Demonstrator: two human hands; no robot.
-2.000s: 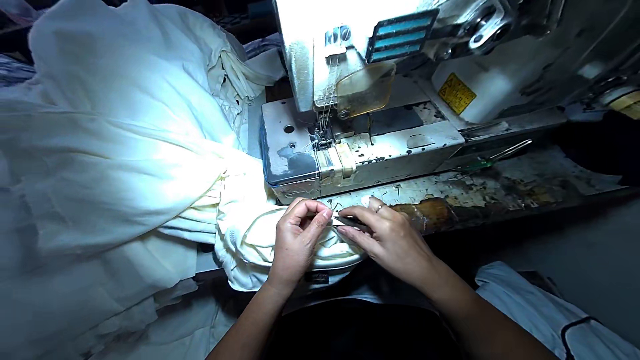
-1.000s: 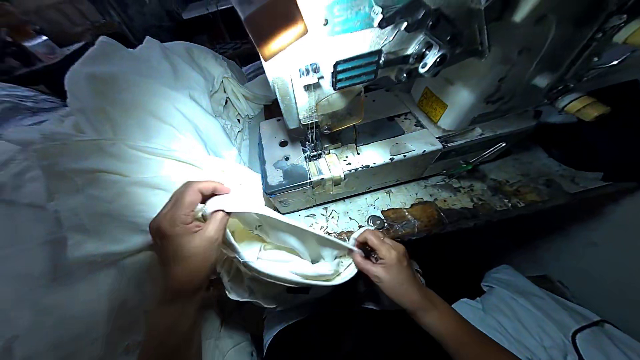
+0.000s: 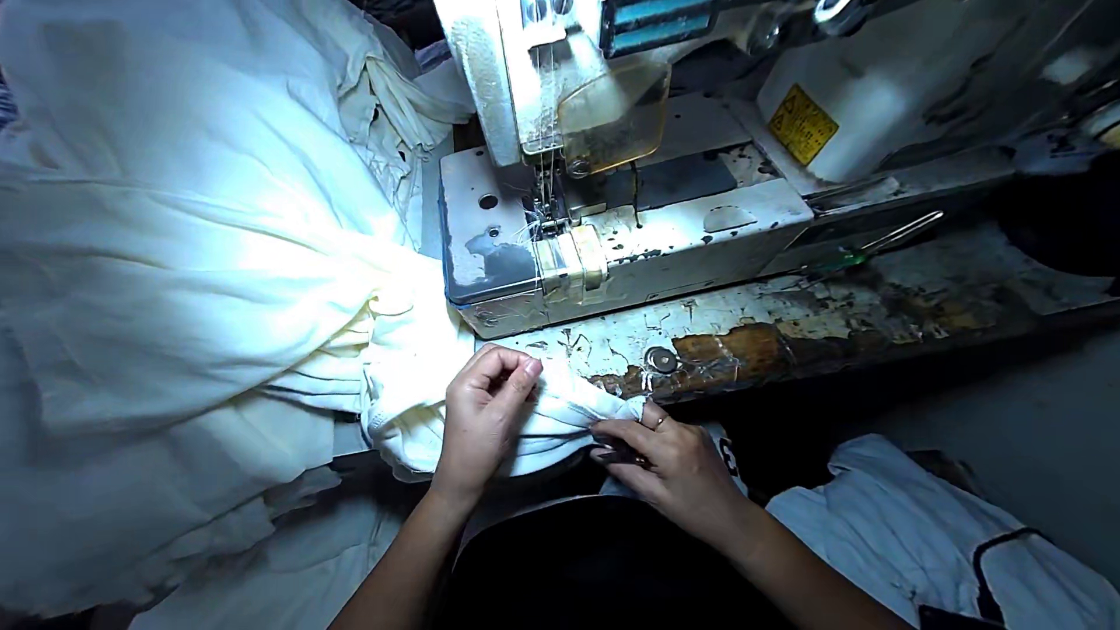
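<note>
White fabric [image 3: 560, 411] lies bunched along the near table edge, in front of the sewing machine's bed [image 3: 700, 219]. My left hand [image 3: 490, 402] rests at this cloth with thumb and index finger pinched together; whether fabric is between them is hard to tell. The cloth's right end is held in my right hand [image 3: 669, 455], which wears a ring, with thumb and fingers closed on it. Above and beyond my left hand are the threaded needles and presser foot [image 3: 549, 219]; no cloth shows under them.
A large heap of white fabric [image 3: 192, 262] fills the left side. On the worn table edge [image 3: 744, 354] sits a round metal piece [image 3: 661, 360]. A green-handled screwdriver [image 3: 862, 254] lies beside the machine bed. More pale cloth [image 3: 919, 525] is at the lower right.
My left hand has moved right from the left part of the cloth's opening, toward my right hand. The opening, stretched between my hands one second ago, is now bunched. The view has shifted.
</note>
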